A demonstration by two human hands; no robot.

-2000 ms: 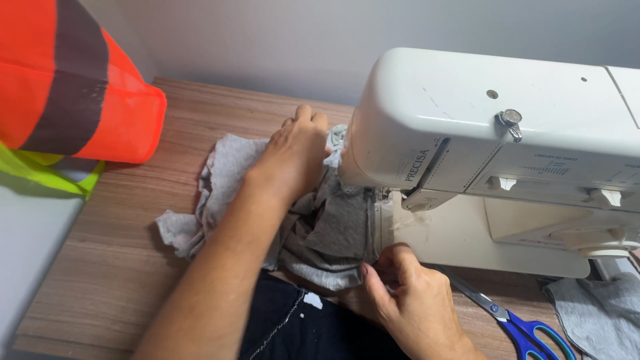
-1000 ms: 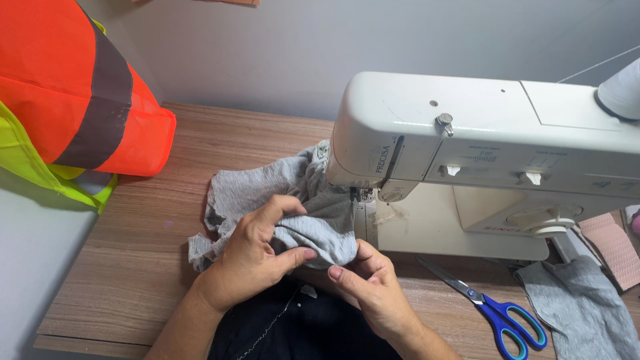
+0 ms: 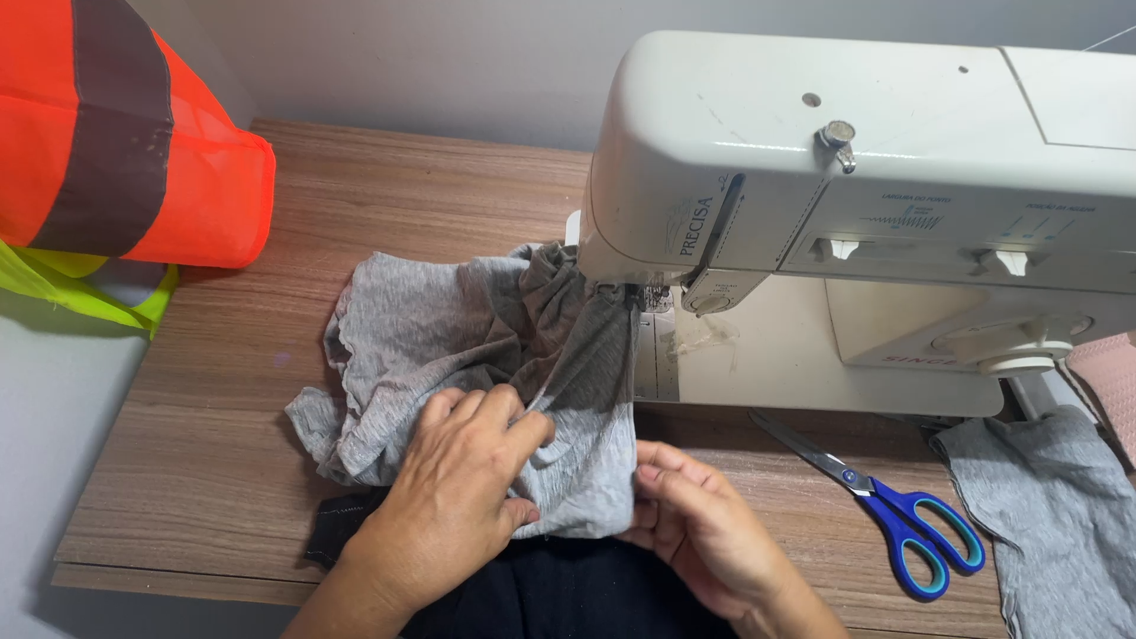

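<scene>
A grey knit fabric piece (image 3: 417,328) lies bunched on the table, its right edge running up under the needle area of a white Singer sewing machine (image 3: 728,106). My left hand (image 3: 470,479) rests on the fabric's lower part with bent fingers, gathering a fold between thumb and fingers. At the lower right corner of the cloth, my right hand (image 3: 701,524) pinches the edge between thumb and fingers. The presser foot (image 3: 655,300) is partly hidden by the machine head, and the fabric's far end is hidden behind it.
Blue-handled scissors (image 3: 923,532) lie partly spread on the wooden table (image 3: 213,426), right of my right hand. Another grey fabric piece (image 3: 1056,515) hangs at the right, by pink textured cloth (image 3: 1109,382). An orange and yellow reflective garment (image 3: 213,186) is at the upper left.
A second ago both hands held a lifted fold of the grey fabric close together; now the cloth is spread down along the machine's left side and the hands are farther apart.
</scene>
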